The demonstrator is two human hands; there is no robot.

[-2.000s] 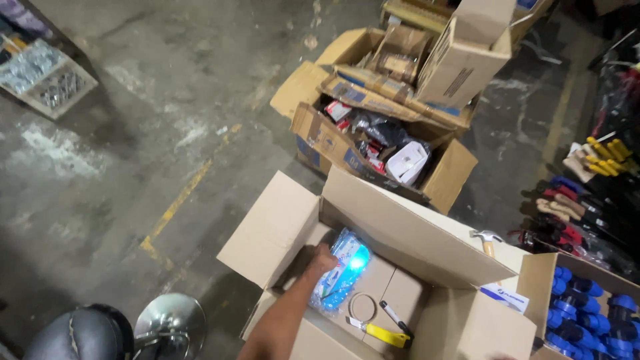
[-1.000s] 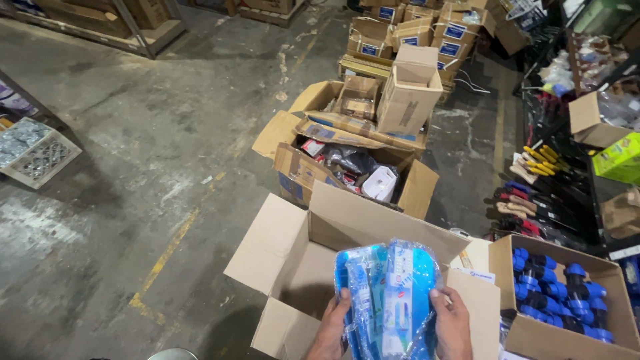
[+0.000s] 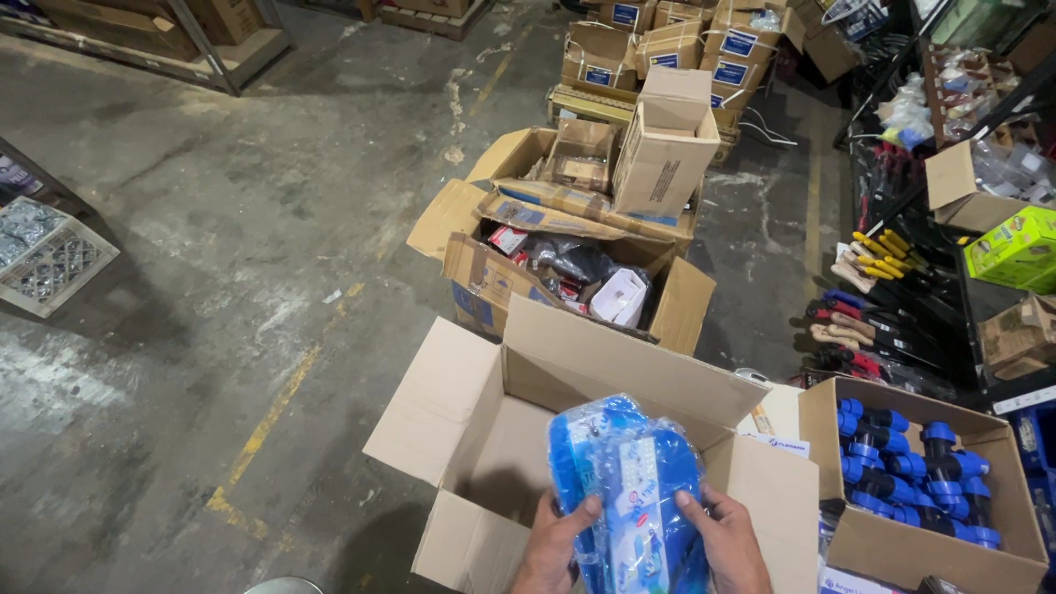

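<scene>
My left hand (image 3: 554, 540) and my right hand (image 3: 726, 536) hold blue items in clear plastic wrap (image 3: 631, 495) between them, one hand at each side, thumbs on the front. At least two packs overlap, and printed cards show through the wrap. What the items are I cannot tell. Below and behind them stands an open cardboard box (image 3: 437, 400) with its flaps spread. Part of its inside is hidden by the packs and my hands.
Right of the box, a carton (image 3: 932, 561) holds blue and black pipe fittings (image 3: 916, 470). Ahead, an open carton (image 3: 487, 285) holds mixed goods, with a tall narrow box (image 3: 664, 153) behind. Tools with yellow handles (image 3: 883, 254) lie by the right shelving. A crate (image 3: 58, 268) is at left.
One hand was inside the box on a blue pack two seconds ago; now both hands hold blue packs above it. Since one second ago the packs have tilted slightly. The view has shifted.
</scene>
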